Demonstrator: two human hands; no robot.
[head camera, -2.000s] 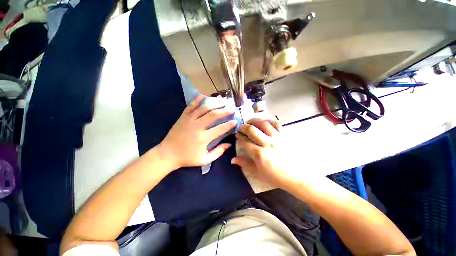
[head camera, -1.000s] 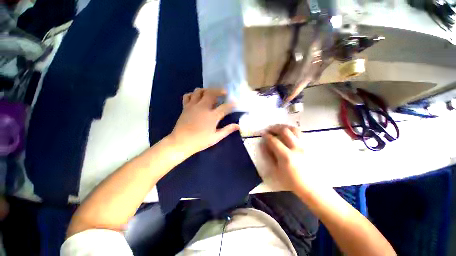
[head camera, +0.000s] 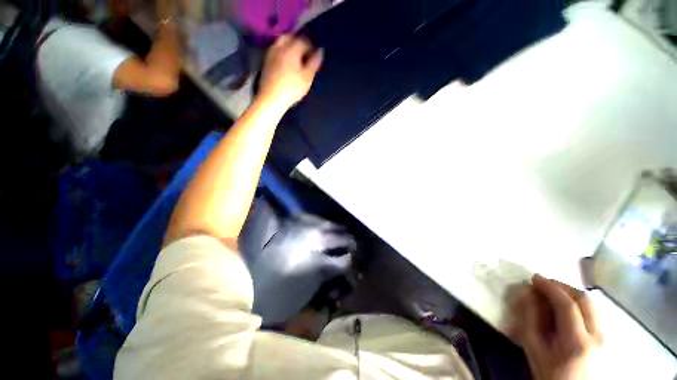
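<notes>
A stack of navy panels (head camera: 416, 52) with a stepped edge lies on the white table at the top. My left hand (head camera: 289, 70) is at the stack's left edge, fingers bent; whether it grips a panel cannot be told. My right hand (head camera: 557, 323) is low at the right over the table, fingers curled and blurred; whether it holds anything is unclear. The machine bed (head camera: 642, 241) shows blurred at the right edge. The pale blue piece is not in view.
The white table (head camera: 475, 185) has its front edge running down to the right. A blue crate (head camera: 148, 245) stands at the left. Another person's arm (head camera: 148, 70) and pale shirt show upper left. A purple object (head camera: 269, 15) is at the top.
The view has swung left. My left hand has left the cloth by the needle and reached the navy stack. My right hand is now away from the needle area.
</notes>
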